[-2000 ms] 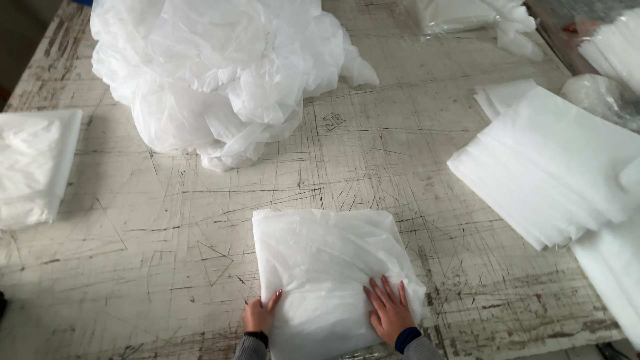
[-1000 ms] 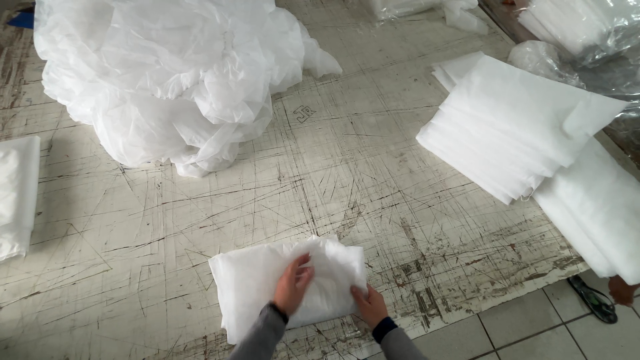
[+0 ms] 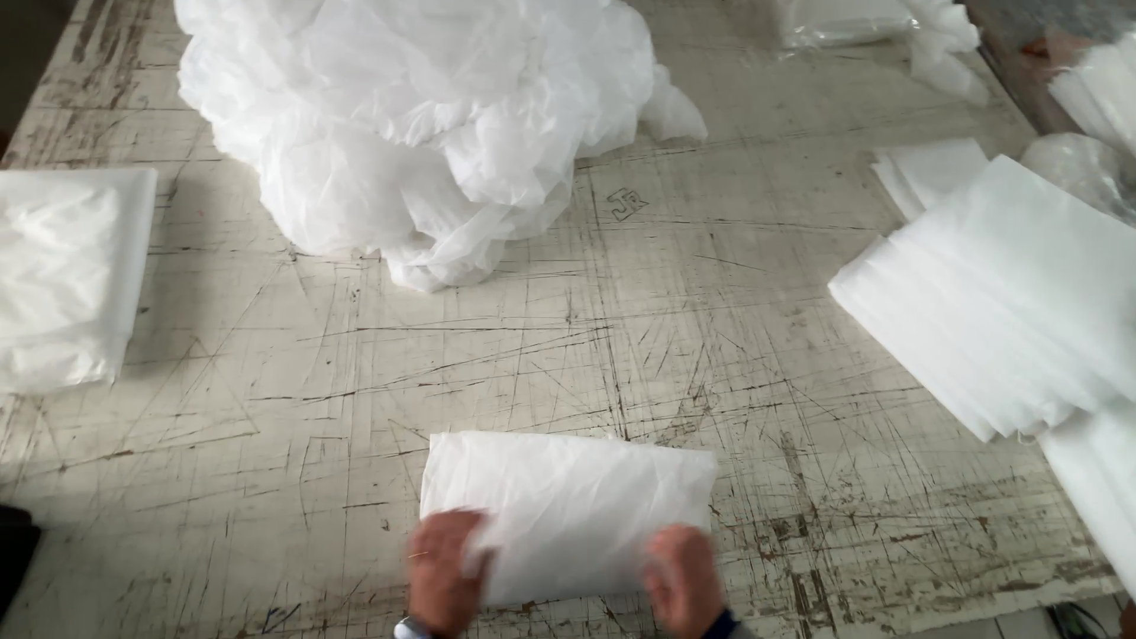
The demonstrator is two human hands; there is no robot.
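Note:
A folded bundle of thin white sheet material [image 3: 577, 506] lies on the scratched table [image 3: 497, 373] near its front edge. At the bundle's lower left corner, my left hand [image 3: 448, 568] has its fingers curled round the edge. My right hand [image 3: 682, 577] is bent at the lower right corner and gripping there, somewhat blurred by motion. Both thumbs are hard to make out. Beyond the bundle rises a big crumpled heap of the same sheer white material [image 3: 417, 115].
A flat folded white packet [image 3: 62, 275] lies at the left. On the right are fanned stacks of folded white sheets [image 3: 994, 293]. Clear plastic wrapping [image 3: 1078, 169] and a wrapped white bundle [image 3: 843, 18] sit farther back. A dark object [image 3: 13, 550] shows at the left edge.
The bundle has become smaller and flatter, folded over since two seconds ago. My left hand has moved off the bundle's top to its left corner.

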